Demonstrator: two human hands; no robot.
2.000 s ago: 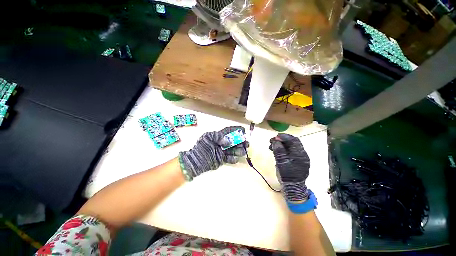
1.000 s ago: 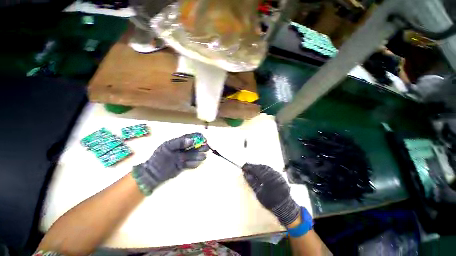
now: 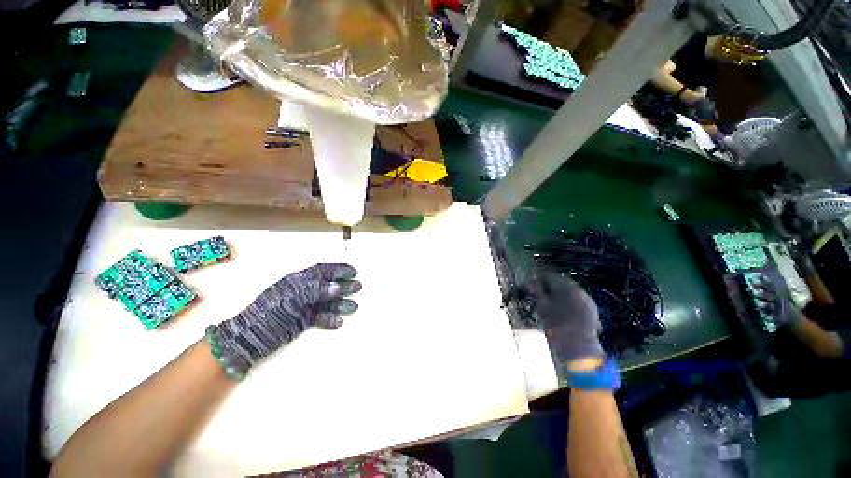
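Observation:
My left hand, in a mottled grey knitted glove, is over the white board, below and left of the dark tip under the white tapering arm. Its fingers are partly curled and slightly apart, and nothing shows in them. My right hand, gloved and blurred, is at the left edge of the black cable pile on the green surface. Whether it holds a cable is unclear. Green circuit boards lie at the left, with a smaller one beside them.
The wooden base stands behind the white board, with a yellow item on it. A clear plastic cover hangs above. A grey post slants up at the right. Another person's gloved hand is at boards at far right.
The circuit board and cable seen between my hands no longer show there. My right hand has moved right to the cable pile. The view has shifted right.

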